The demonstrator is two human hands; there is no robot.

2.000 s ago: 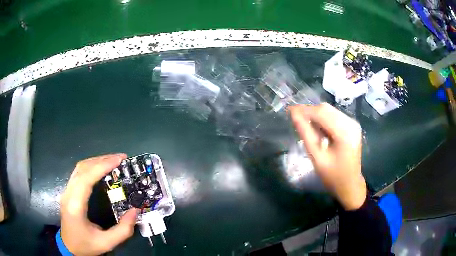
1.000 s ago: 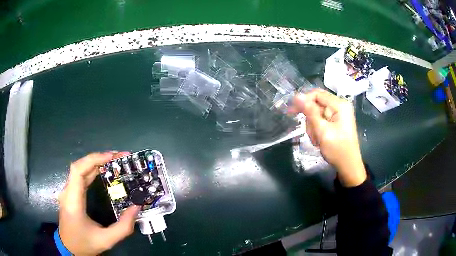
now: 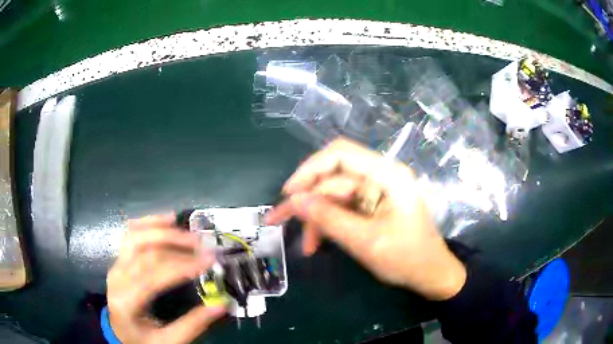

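Observation:
The white adapter housing (image 3: 243,218) lies low in front of me, its open side up and its two-pin plug (image 3: 251,310) towards me. The circuit board (image 3: 245,275), blurred, with a yellow transformer, is raised or tilted at the housing's near part, so the white inside and a yellowish wire (image 3: 235,240) show. My left hand (image 3: 161,279) grips the board at its left edge. My right hand (image 3: 376,218) is at the housing's upper right edge, thumb and fingers close together; blur hides whether they hold anything.
Clear insulating sheets (image 3: 322,104) lie scattered behind and right of my right hand. Two part-built adapters (image 3: 514,101) stand far right. A whitish long bundle (image 3: 54,168) and a brown tray edge (image 3: 10,201) are at left. A chipped white rail (image 3: 316,33) runs along the back.
My right hand has come left from the clear sheets to the housing. The board has been lifted or tilted, exposing the housing's inside. The housing and my left hand sit further right in view.

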